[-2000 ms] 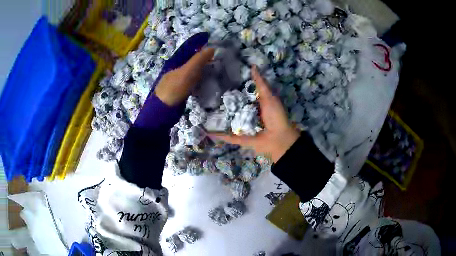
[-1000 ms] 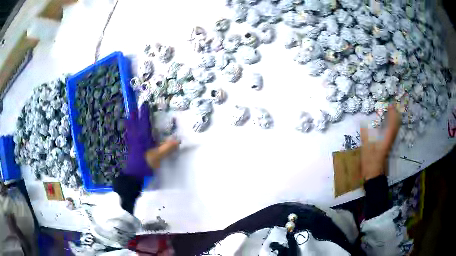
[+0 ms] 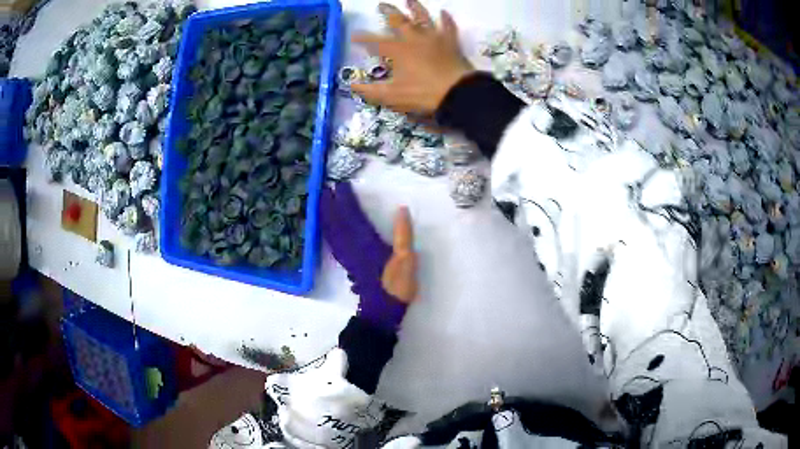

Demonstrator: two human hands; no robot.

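Note:
Pale grey-white ruffled hollow pieces (image 3: 423, 158) lie in a loose group right of the blue tray. My right hand (image 3: 421, 66), bare, reaches over the top of this group with fingers spread; two pieces with round openings show beside its fingers. Whether it touches them I cannot tell. My left hand (image 3: 373, 254), in a purple glove with bare fingertips, lies on the table against the tray's right side, fingers apart and empty. The blue tray (image 3: 325, 114) is filled with dark grey-green cup pieces (image 3: 250, 131).
A heap of ruffled pieces (image 3: 110, 105) lies left of the tray, another large heap (image 3: 746, 167) at far right. A cardboard pad (image 3: 79, 216) with a red disc is near the left table edge. A blue crate (image 3: 105, 359) stands below the table edge.
The view has shifted left, so the tray appears larger and nearer the middle. My right hand has moved from the cardboard pad on the right to the pieces beside the tray. My left hand remains by the tray.

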